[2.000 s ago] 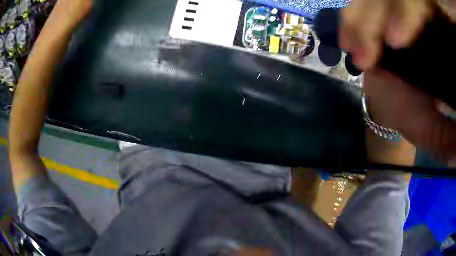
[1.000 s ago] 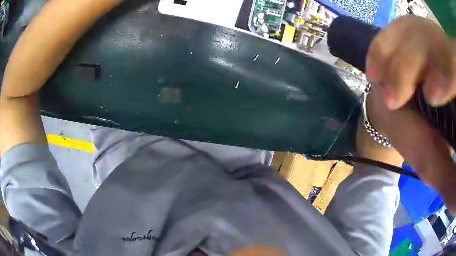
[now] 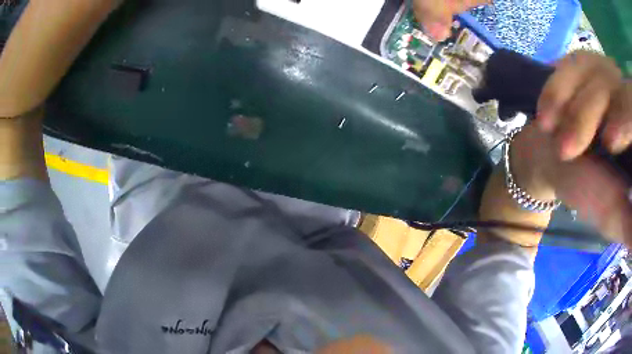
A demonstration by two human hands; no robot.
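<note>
My right hand [image 3: 589, 104] is closed around a thick black electric screwdriver [image 3: 516, 79], whose front end is over the right side of the module. My left hand [image 3: 440, 14] is cut off by the top edge; its fingertips are over the module, and whether they hold anything cannot be told. The module [image 3: 433, 69] shows a green board, a yellow block and brass-coloured metal. It sits in a long white fixture [image 3: 332, 21]. The screwdriver's tip is hidden.
A blue tray [image 3: 569, 31] of tiny silver screws is behind the module. Three loose screws [image 3: 341, 123] lie on the dark green bench [image 3: 298, 159]. A black cord [image 3: 485, 225] runs along the bench's front edge. Cardboard [image 3: 391, 238] and a blue bin [image 3: 565, 276] are below.
My left fingers have come into view over the module. The screwdriver and my right hand now appear lower and further right than a second ago. The view has shifted, with the tray showing more.
</note>
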